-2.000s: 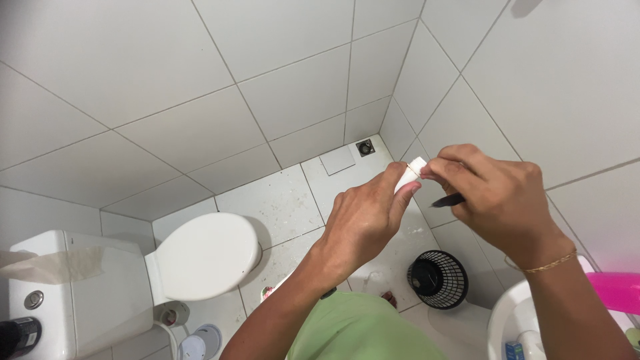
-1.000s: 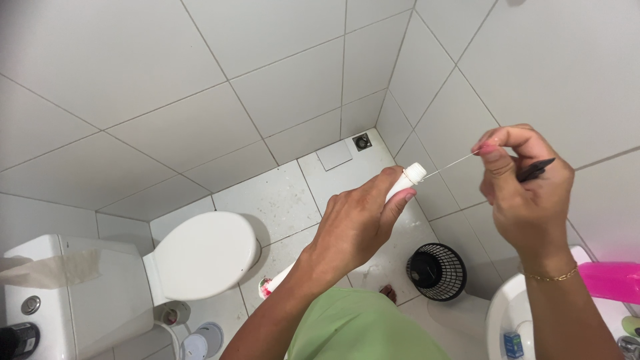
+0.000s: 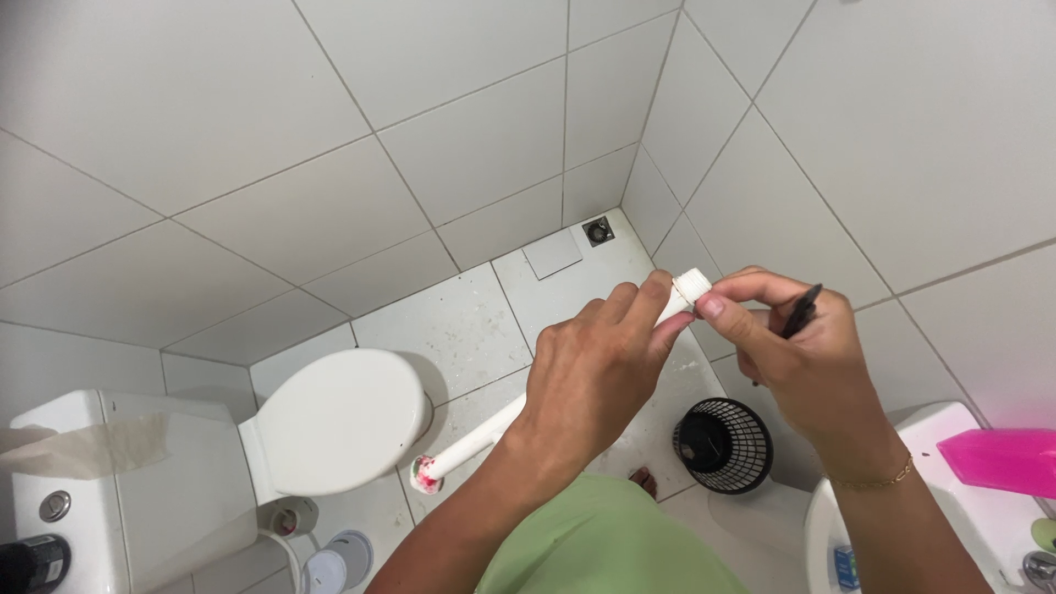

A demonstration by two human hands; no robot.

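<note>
My left hand (image 3: 590, 371) is closed around a white plastic pipe (image 3: 474, 441) near its threaded end (image 3: 691, 285). The pipe runs down to the left behind my wrist, and its far end carries a whitish lump with red and green stains (image 3: 426, 475). The thumb and forefinger of my right hand (image 3: 780, 330) pinch together beside the threaded end; what lies between them is too small to tell. A slim dark tool or pen (image 3: 802, 310) is also held in my right hand, across the palm.
A toilet with its lid down (image 3: 342, 425) stands at left, its cistern (image 3: 173, 495) nearer. Right of my legs is a black mesh basket (image 3: 723, 445). A white washbasin (image 3: 825, 528) with a pink container (image 3: 1002, 460) is at lower right. A floor drain (image 3: 598, 232) lies in the corner.
One second ago a thin strand stretched between the pipe end and my right hand, which was further right. My right hand is back against the threaded end. More of the pipe's lower part shows.
</note>
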